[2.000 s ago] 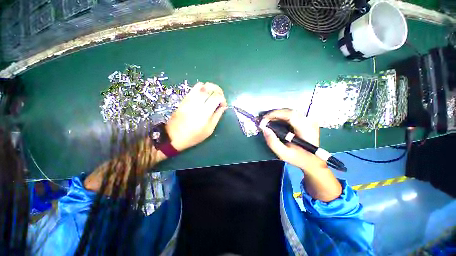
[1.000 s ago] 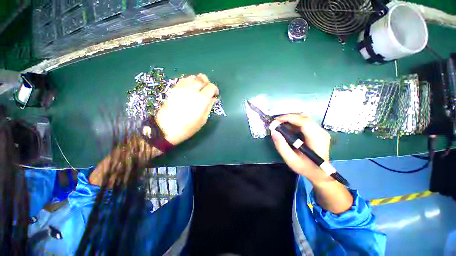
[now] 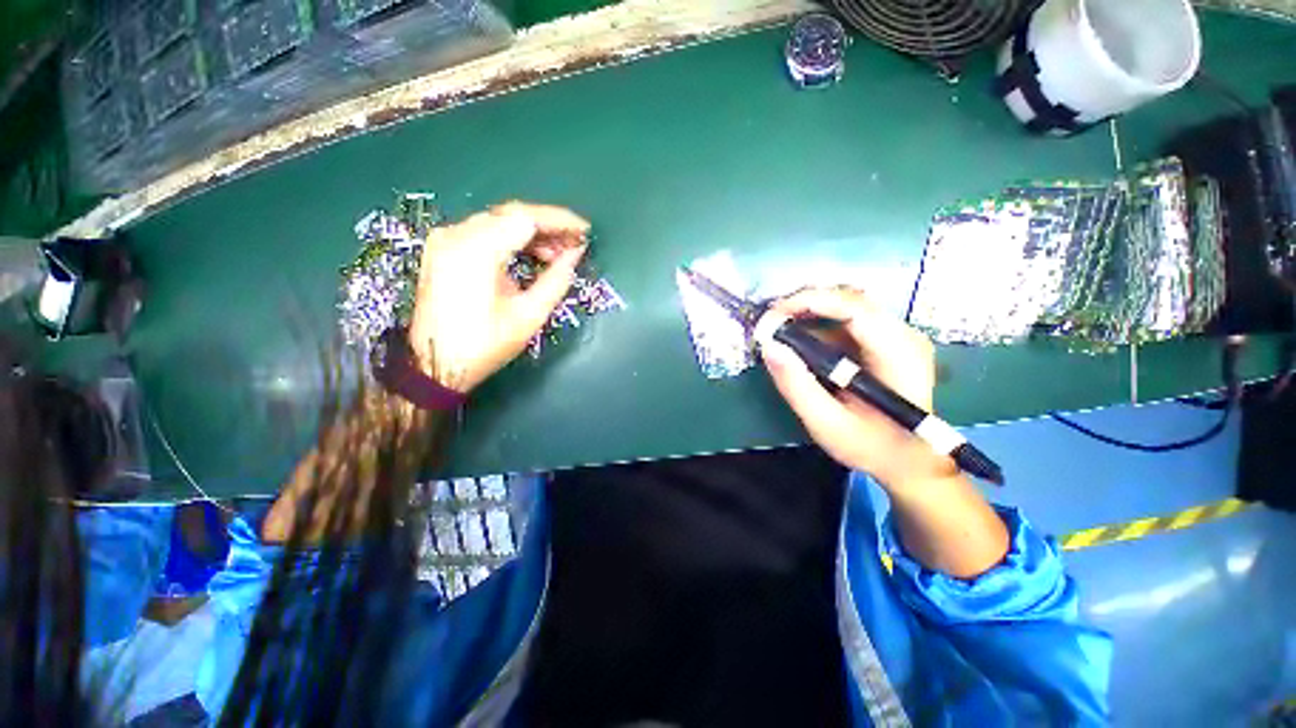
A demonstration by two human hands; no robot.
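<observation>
My right hand (image 3: pixel 856 373) is shut on a thick black pen-like soldering iron (image 3: pixel 884 394) with white bands. Its thin tip lies over a small shiny silver-white board (image 3: pixel 715 334) on the green bench. My left hand (image 3: pixel 490 296) is over a loose heap of small silver and white parts (image 3: pixel 374 302), thumb and fingers curled close together at its right side. Whether the fingertips hold a part cannot be told. Some parts are hidden under the hand.
An overlapping row of silver boards (image 3: pixel 995 270) lies at right beside dark equipment. A small round tin (image 3: pixel 814 53), a black fan grille (image 3: pixel 938 20) and a white cup (image 3: pixel 1106 60) stand at the far edge. Clear trays (image 3: pixel 213 71) lie beyond the bench edge. Gridded pieces (image 3: pixel 469 529) show near my lap.
My left hand has moved left from beside the iron's tip to the heap, and its fingers have curled in. My right hand keeps the iron over the board. The view has shifted slightly.
</observation>
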